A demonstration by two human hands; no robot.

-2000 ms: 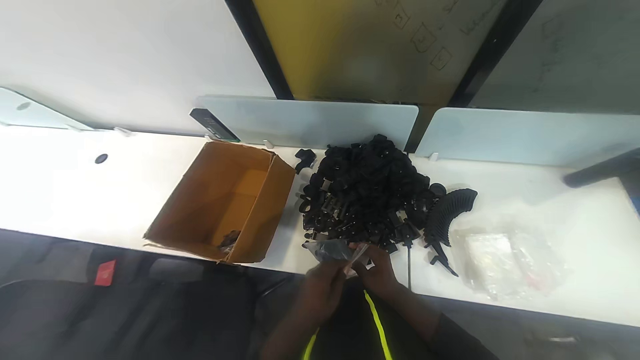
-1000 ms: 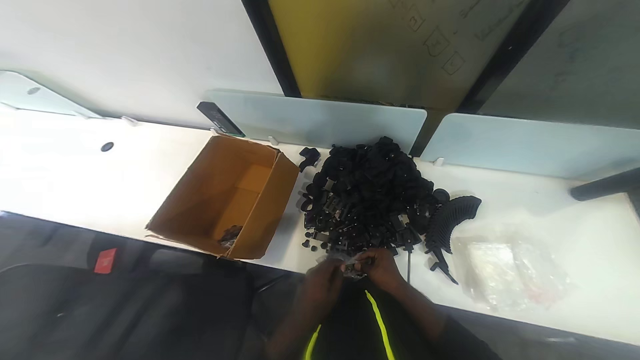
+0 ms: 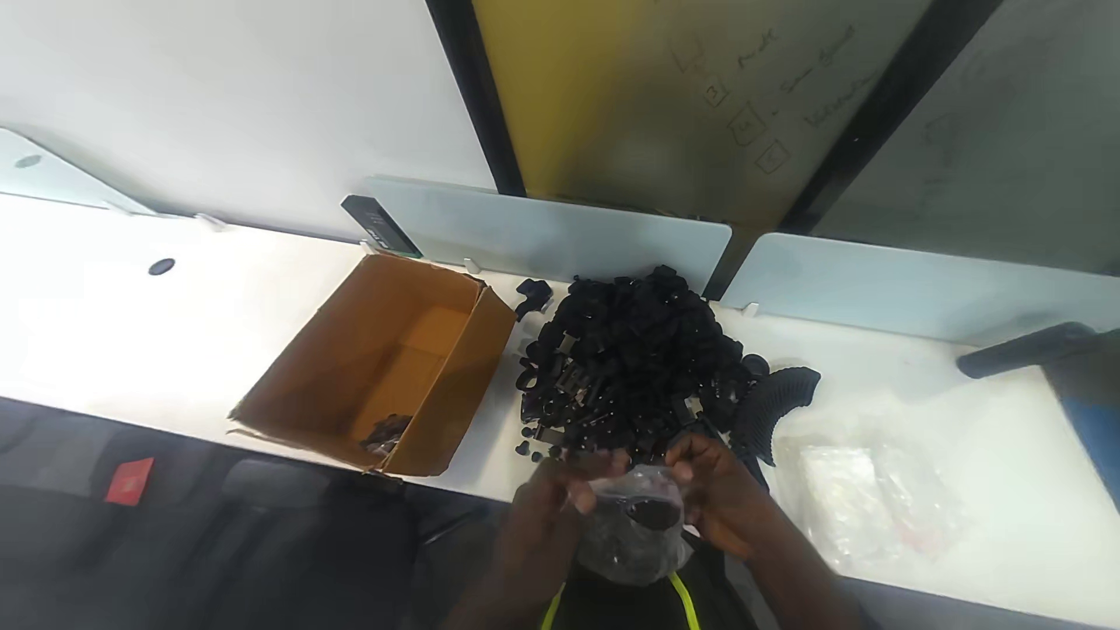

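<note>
Between both hands hangs a clear plastic bag with a dark part showing in it. My left hand pinches the bag's left upper edge, and my right hand grips its right upper edge. Just beyond the hands lies a large heap of small black plastic parts on the white table. A curved, ribbed black piece rests at the heap's right side. An open cardboard box stands left of the heap, with a small dark bundle in its near corner.
Clear plastic bags lie on the table at the right. Frosted glass dividers run along the back edge, with a dark box leaning at the left one. A dark chair with a red tag stands at the lower left.
The clear bag, bunched at my fingers a second ago, now hangs spread between my hands. My hands have moved apart.
</note>
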